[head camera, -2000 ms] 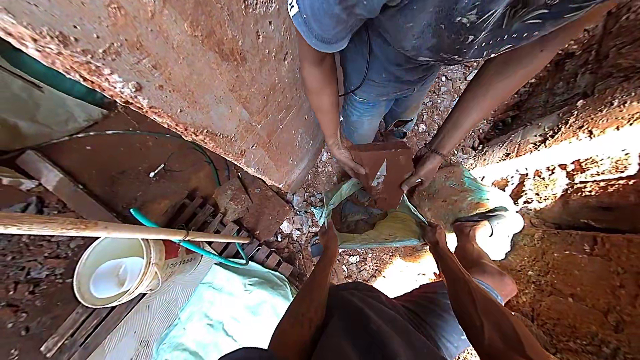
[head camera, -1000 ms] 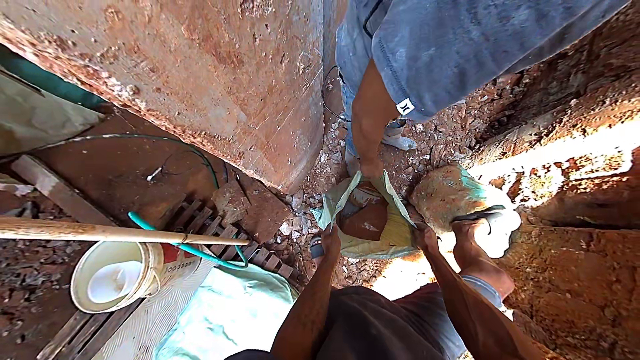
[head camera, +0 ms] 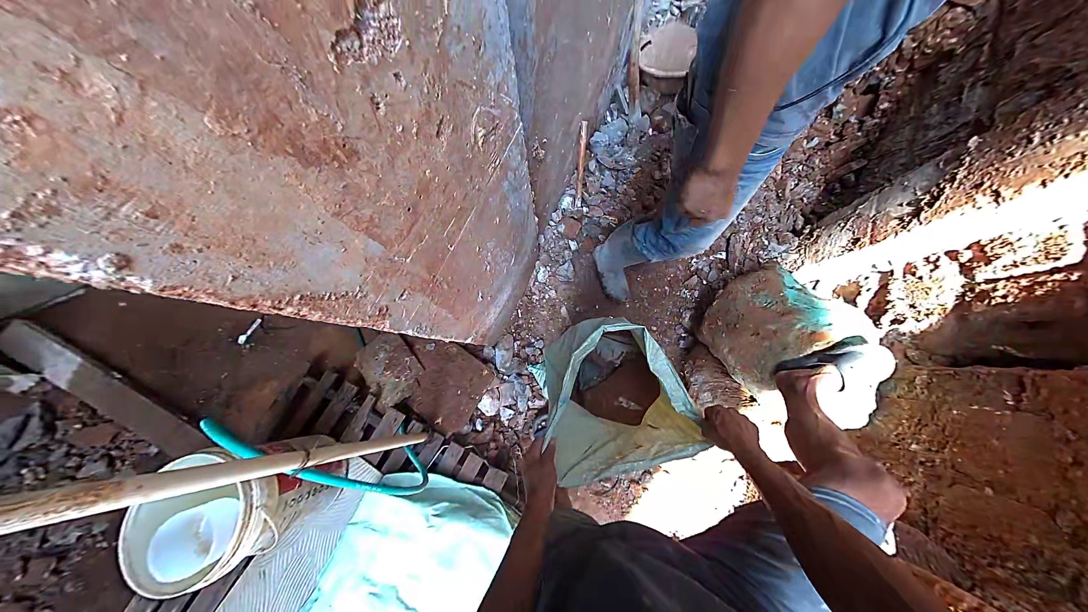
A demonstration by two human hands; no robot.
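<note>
A pale green and yellow woven sack (head camera: 612, 450) stands on the ground with its mouth spread, and reddish-brown pieces (head camera: 625, 393) lie inside. On the left side of its rim, my left hand (head camera: 541, 466) grips the fabric. My right hand (head camera: 729, 430) is closed on the rim at the right. Beyond the sack stands a co-worker in jeans (head camera: 722, 204), whose closed hand (head camera: 707, 197) hangs near the knee, apart from the sack.
A concrete block (head camera: 340, 170) rises at upper left. My foot rests on a boulder (head camera: 765, 319) at right. A white bucket (head camera: 191, 527), wooden pole (head camera: 212, 480), teal hose (head camera: 340, 483) and slatted pallet (head camera: 340, 412) are at lower left. Rubble (head camera: 561, 272) covers the passage.
The co-worker's hands held a reddish slab over the sack, then one arm reached into its mouth. Now that arm is out and the co-worker stands farther back. My hands remain on the rim.
</note>
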